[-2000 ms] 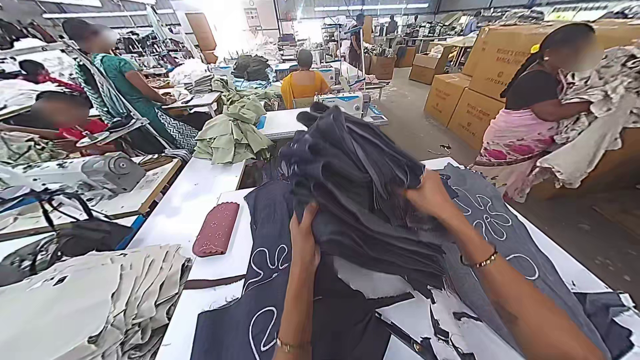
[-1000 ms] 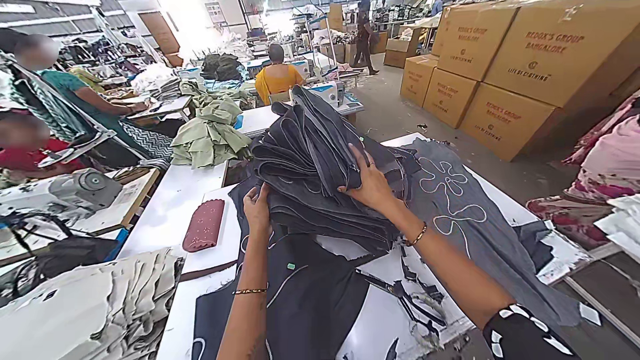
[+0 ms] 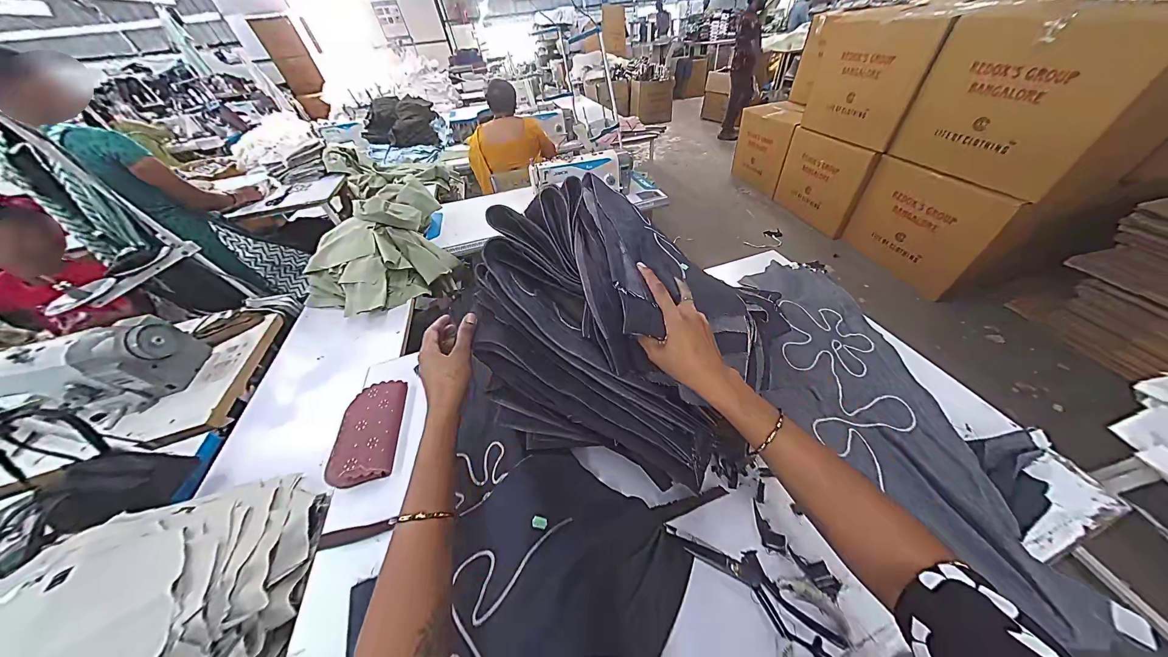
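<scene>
A thick folded stack of dark denim pieces lies in the middle of the white table. My right hand rests on its upper right side, fingers spread over the top layers. At the stack's left edge is my left hand, thumb and fingers apart, beside the cloth. A dark denim panel with white cord trim lies in front of the stack. On the right a grey denim panel with a looped cord pattern is spread out. Black-handled scissors lie among dark scraps near my right forearm.
A maroon scalloped pouch lies left of my left hand. Pale cut fabric pieces are piled at lower left, and green cloth is heaped beyond. Sewing machines, several other people and stacked cardboard boxes stand around.
The view has swung to the right. My right hand has moved from the stack's right edge onto its upper layers. My left hand has shifted up the stack's left side.
</scene>
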